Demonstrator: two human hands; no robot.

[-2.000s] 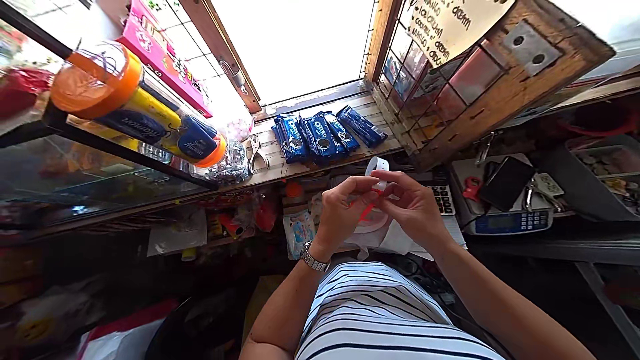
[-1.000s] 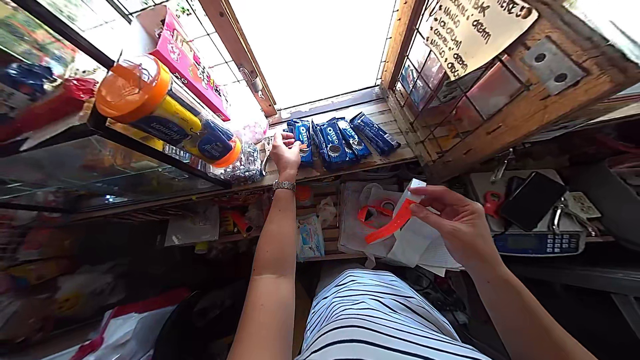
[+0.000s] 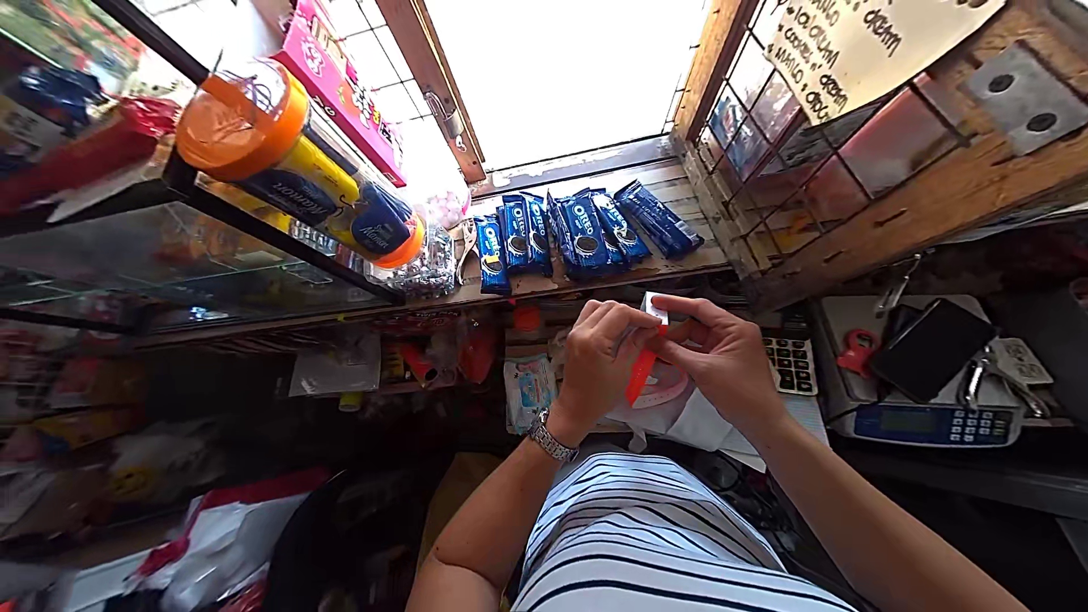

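Note:
My left hand [image 3: 599,361], with a metal wristwatch [image 3: 551,435] on its wrist, and my right hand [image 3: 722,361] meet in front of my striped shirt. Between their fingers is an orange strip [image 3: 643,374] of sticker labels with a white part [image 3: 654,308] at its upper end. Beyond the hands, several blue Oreo packs [image 3: 582,234] lie on the wooden sill. The leftmost Oreo pack [image 3: 491,255] lies beside a pair of pliers [image 3: 466,251] and bears a small yellowish mark.
Plastic jars with orange lids [image 3: 242,119] stand on the glass case at left. A calculator [image 3: 790,364], a digital scale [image 3: 926,421] with a black phone-like object [image 3: 933,350] on it, and a wipes pack [image 3: 530,393] lie around my hands. A wire-mesh wooden frame [image 3: 850,229] rises at right.
My left hand has come back from the Oreo packs at the sill to the orange strip, beside my right hand. The leftmost pack, under my hand a second ago, now lies uncovered.

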